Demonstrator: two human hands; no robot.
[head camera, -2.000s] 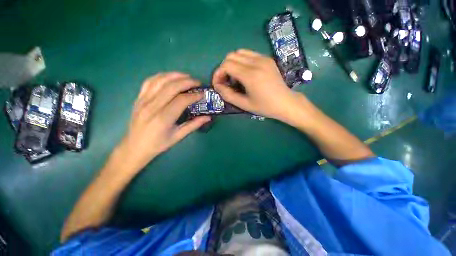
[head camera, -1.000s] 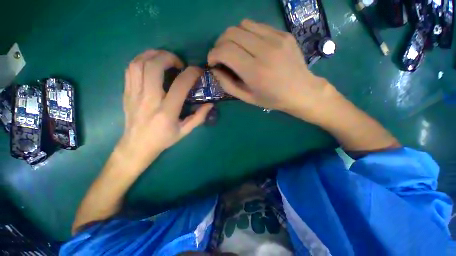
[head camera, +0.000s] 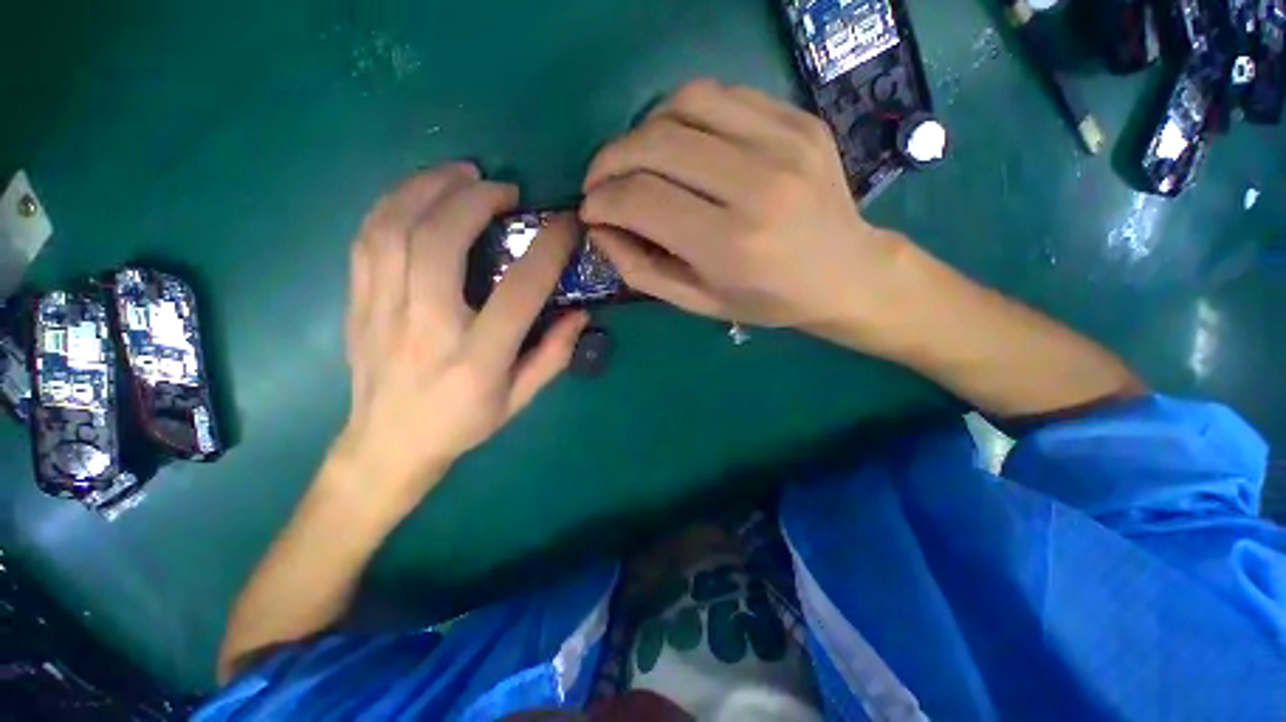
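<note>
An open black phone body (head camera: 574, 271) with a silver and blue circuit board lies sideways between my hands on the green surface. My left hand (head camera: 437, 303) holds its left end, with the index finger across the board and the thumb at the lower edge. My right hand (head camera: 741, 212) covers its right end, with fingertips pressed together on the board. Whether a small part is between those fingertips is hidden. A small dark round part (head camera: 591, 351) sits beside my left thumb, just below the phone. A tiny pale piece (head camera: 738, 333) lies below my right hand.
Another open phone body (head camera: 863, 92) with a white disc (head camera: 924, 141) lies beyond my right hand. Several phone bodies (head camera: 167, 360) lie at left, near a grey bracket (head camera: 20, 233). A heap (head camera: 1178, 134) and a thin dark stick (head camera: 1061, 85) are upper right. A black ribbed tray (head camera: 50, 656) is lower left.
The view has shifted, so the left phones and heap sit elsewhere in the picture. My left index finger has shifted, showing more of the board's left part. Both hands stay at the same phone.
</note>
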